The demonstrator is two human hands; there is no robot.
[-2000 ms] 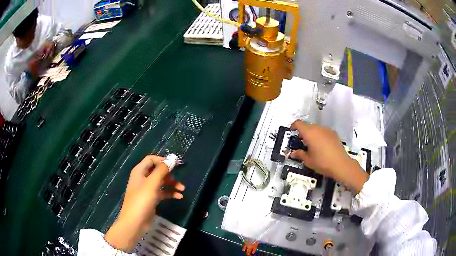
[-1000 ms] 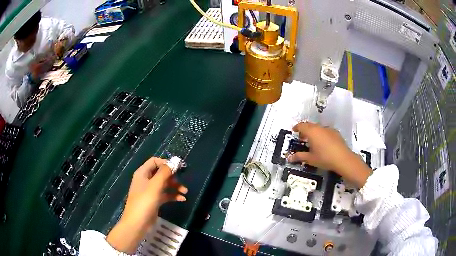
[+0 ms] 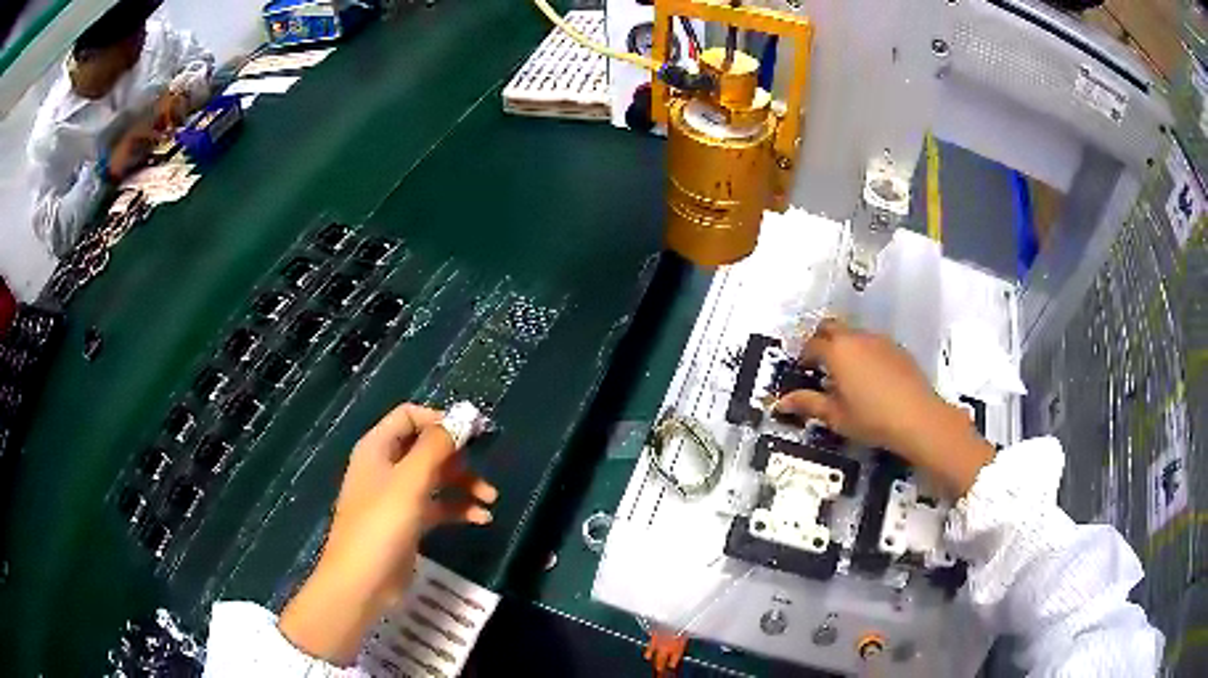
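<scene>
My right hand [image 3: 868, 395] is over the upper left fixture [image 3: 758, 380] on the machine, thumb and fingers around a small black housing [image 3: 796, 383] that sits at the fixture. The fingers partly hide it. My left hand [image 3: 404, 484] is raised over the green mat, with white wrap [image 3: 461, 423] on the thumb. Its fingers are curled and apart, and I see nothing clearly held in it. A nearer fixture [image 3: 794, 510] with a white plate in a black frame shows no black unit on it.
Clear blister trays hold rows of black units [image 3: 243, 347] on the left. A white foam tray [image 3: 437, 620] lies below my left hand. A gold canister [image 3: 717, 179], wire loop [image 3: 684, 457] and nozzle [image 3: 860, 272] are near the fixtures. A person [image 3: 113, 119] sits at the far left.
The view has shifted slightly. My right hand stays at the same fixture with its fingers slightly changed around the black housing. My left hand has barely moved.
</scene>
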